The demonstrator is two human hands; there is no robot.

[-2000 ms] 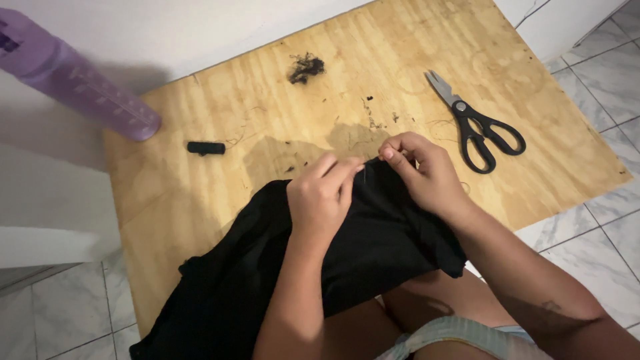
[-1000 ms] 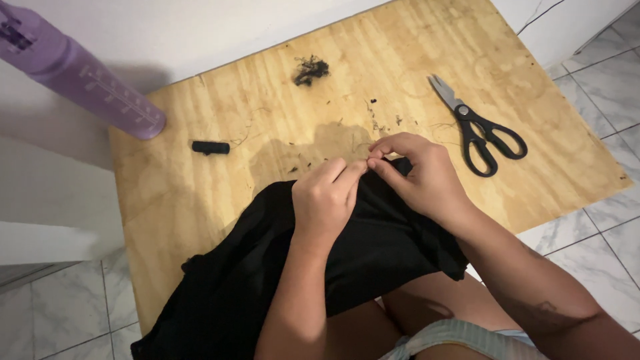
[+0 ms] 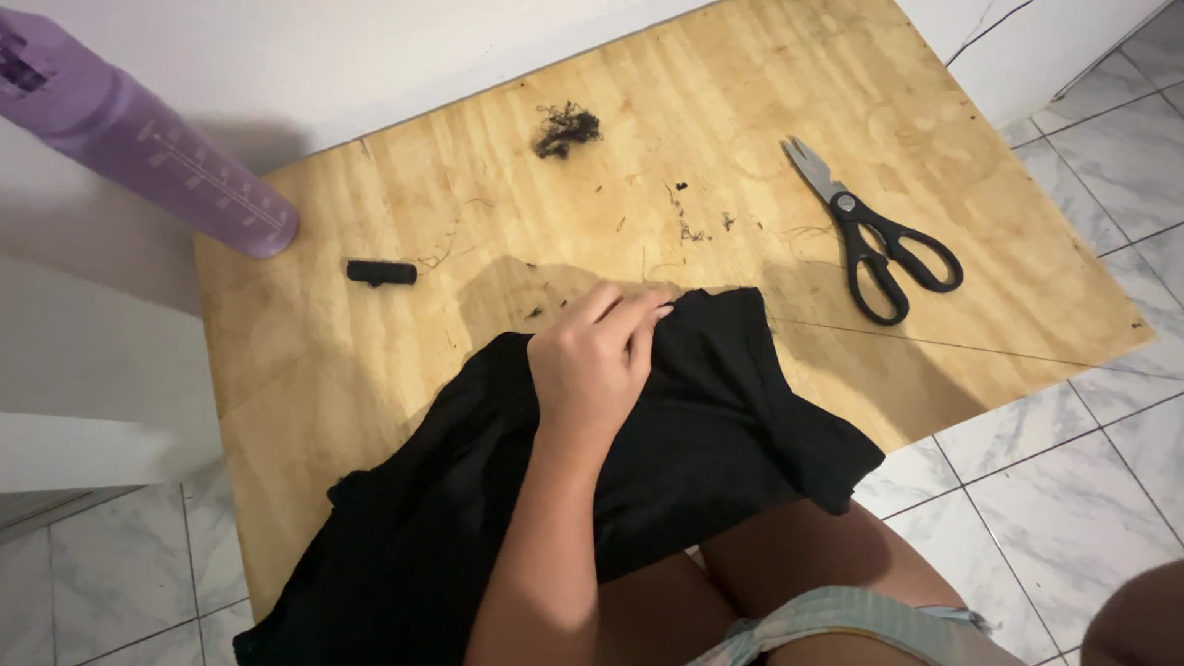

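Note:
Black fabric, apparently a garment (image 3: pixel 703 416), lies over the near edge of the table and across my lap. My left hand (image 3: pixel 601 356) pinches its upper edge between thumb and fingers. My right hand is out of view; only a blurred bit of skin, likely of that arm, shows at the lower right corner. A dark thread (image 3: pixel 934 342) runs taut from the fabric toward the right edge of the view. Black-handled scissors (image 3: pixel 865 231) lie on the table right of the fabric, their blades nearly closed. A small spool of black thread (image 3: pixel 381 273) lies to the left.
A purple bottle (image 3: pixel 176 157) stands at the left of the wooden table (image 3: pixel 444 176), near the wall. A tangle of dark thread (image 3: pixel 566 129) lies toward the back. Loose thread scraps (image 3: pixel 692 231) are scattered in the middle. Tiled floor (image 3: pixel 1027 462) shows on the right.
My right hand has left the fabric edge and gone out of view. A long thread now stretches to the right. My left hand still pinches the fabric.

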